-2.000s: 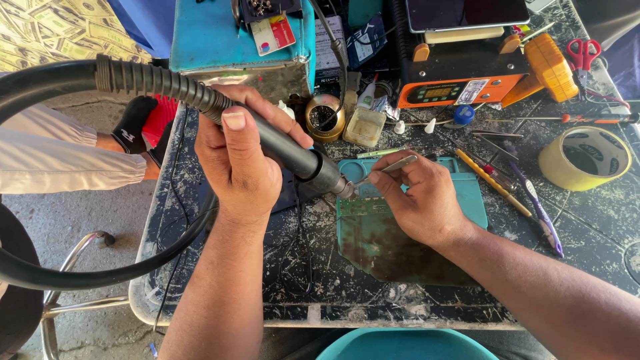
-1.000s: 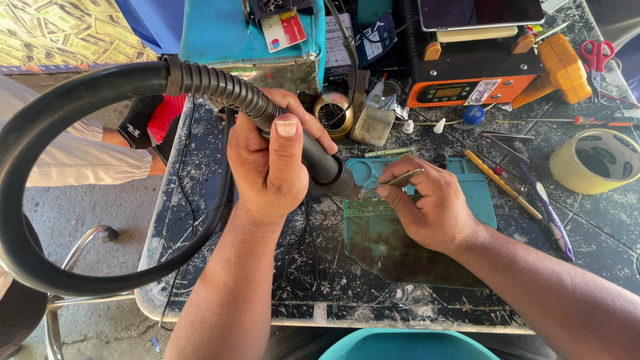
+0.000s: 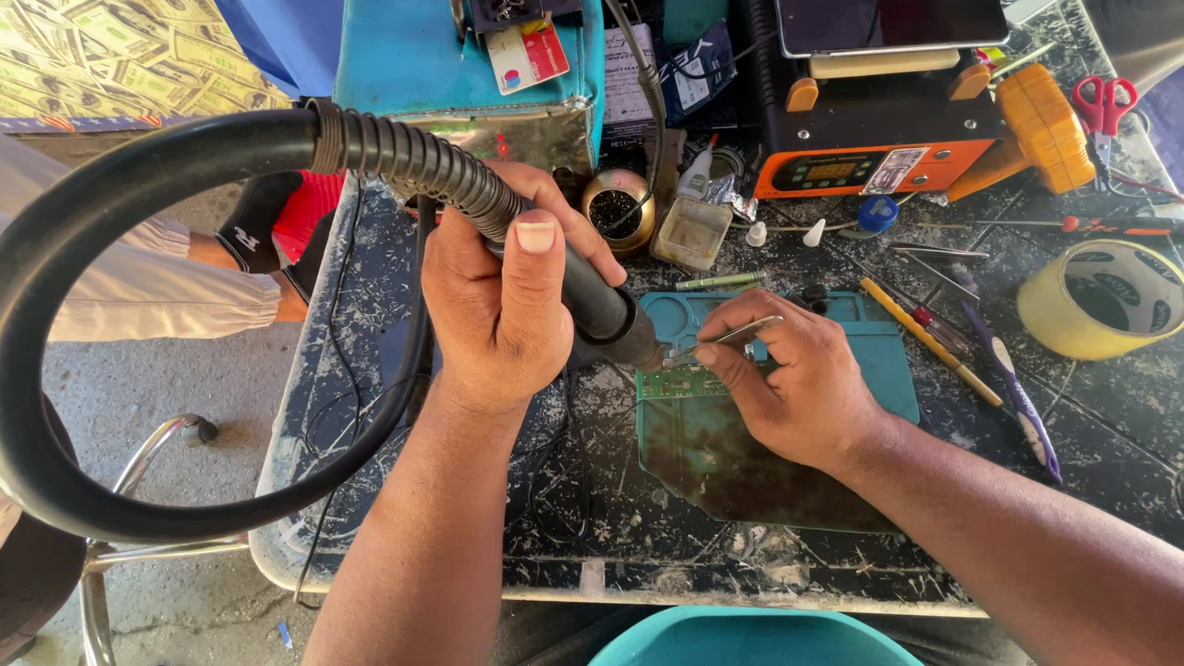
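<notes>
My left hand (image 3: 504, 296) is closed around the black handle of a hot-air rework gun (image 3: 592, 301), whose thick hose loops off to the left. Its nozzle points down and right at a green circuit board (image 3: 684, 381) on a teal silicone repair mat (image 3: 777, 472). Metal tweezers (image 3: 740, 335) are pinched between thumb and fingers of my right hand (image 3: 786, 379), which rests over the mat. The tweezer tips reach the board just beside the nozzle; whether they grip a part cannot be told, and my right hand hides some of the board.
Behind the mat are a brass-coloured pot (image 3: 622, 208), a clear plastic box (image 3: 692, 231) and an orange-and-black station (image 3: 879, 139). Right of it lie a yellow stick (image 3: 930, 342), a toothbrush (image 3: 1017, 398) and a tape roll (image 3: 1105, 296). A person's legs (image 3: 166, 268) show at left.
The nozzle has stayed close to the board and the tweezers have stayed in my right hand. The hose loop hangs further into view at left than two seconds ago. The view has shifted slightly.
</notes>
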